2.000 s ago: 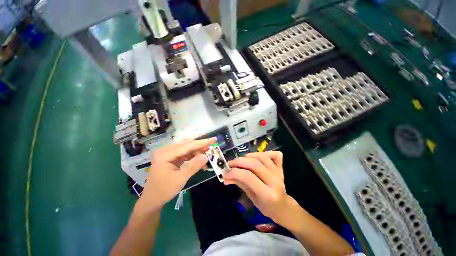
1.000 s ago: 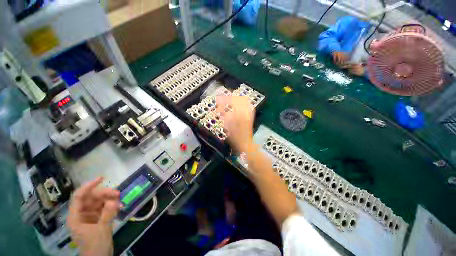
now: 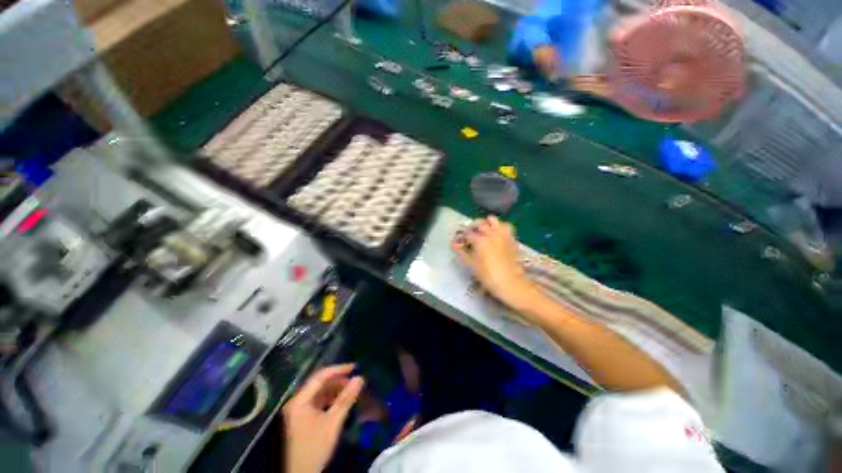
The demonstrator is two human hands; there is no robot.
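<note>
My right hand (image 3: 496,259) is at the near-left end of the part rows (image 3: 619,305) on the white sheet (image 3: 432,261). Its fingers are curled down over the end of the rows; blur hides whether they grip a part. My left hand (image 3: 320,406) is low in front of the machine, fingers bent and apart, with nothing seen in it. The black parts tray (image 3: 403,249) holds rows of cream workpieces (image 3: 369,189) in two compartments.
The benchtop machine (image 3: 120,360) with its control screen (image 3: 205,374) is at left, blurred. Loose metal parts (image 3: 443,92), a grey round disc (image 3: 494,192) and a pink fan (image 3: 679,60) are across the green bench. A person in blue (image 3: 554,32) sits opposite.
The view has swung right. My right hand has moved from the tray to the white sheet. My left hand has moved away from beside the control screen towards the bench.
</note>
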